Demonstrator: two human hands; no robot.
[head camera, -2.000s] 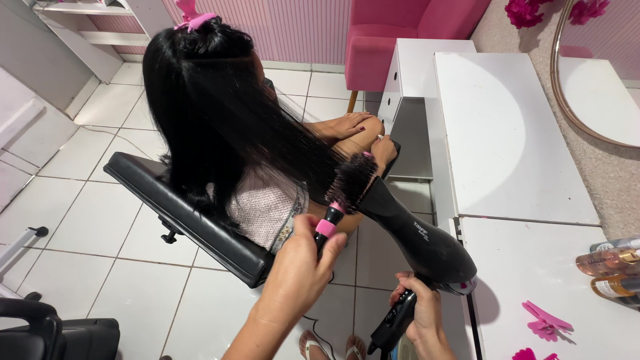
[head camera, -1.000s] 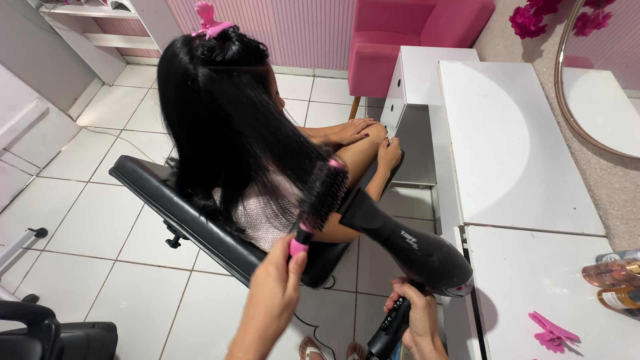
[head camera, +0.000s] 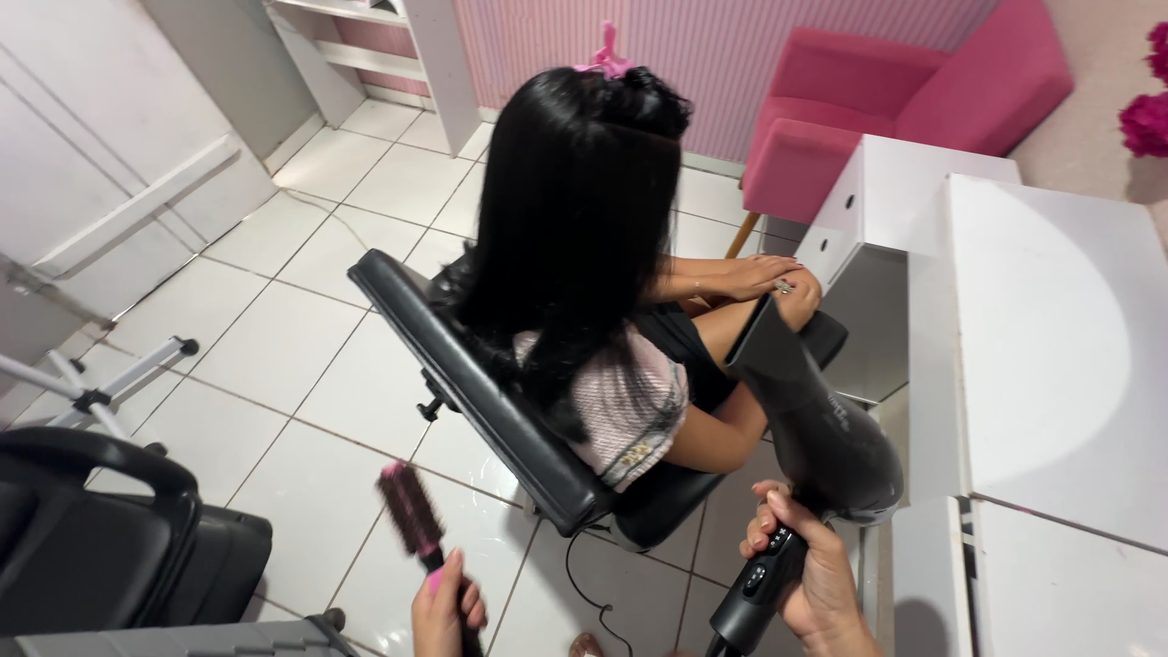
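Note:
My left hand (head camera: 447, 607) grips the handle of a round hairbrush (head camera: 411, 511) with dark bristles and pink parts, held over the floor left of the chair and apart from the hair. My right hand (head camera: 803, 566) holds a black hair dryer (head camera: 826, 429) by its handle, its flat nozzle pointing up and left, near the seated person's knees. The long black hair (head camera: 575, 201) of that person hangs straight down the back, with a pink hair clip (head camera: 607, 59) on top of the head. The person sits in a black salon chair (head camera: 484, 392), hands resting on the knee.
A white table (head camera: 1049, 347) and a white drawer unit (head camera: 940, 182) stand on the right, with a pink armchair (head camera: 849, 109) behind. A black wheeled chair (head camera: 100, 538) is at lower left. A cord (head camera: 584, 593) trails on the tiled floor below the salon chair.
My left hand has drawn the round brush out of the hair, down and to the left. The lock that was stretched toward the dryer now hangs down. The view has shifted.

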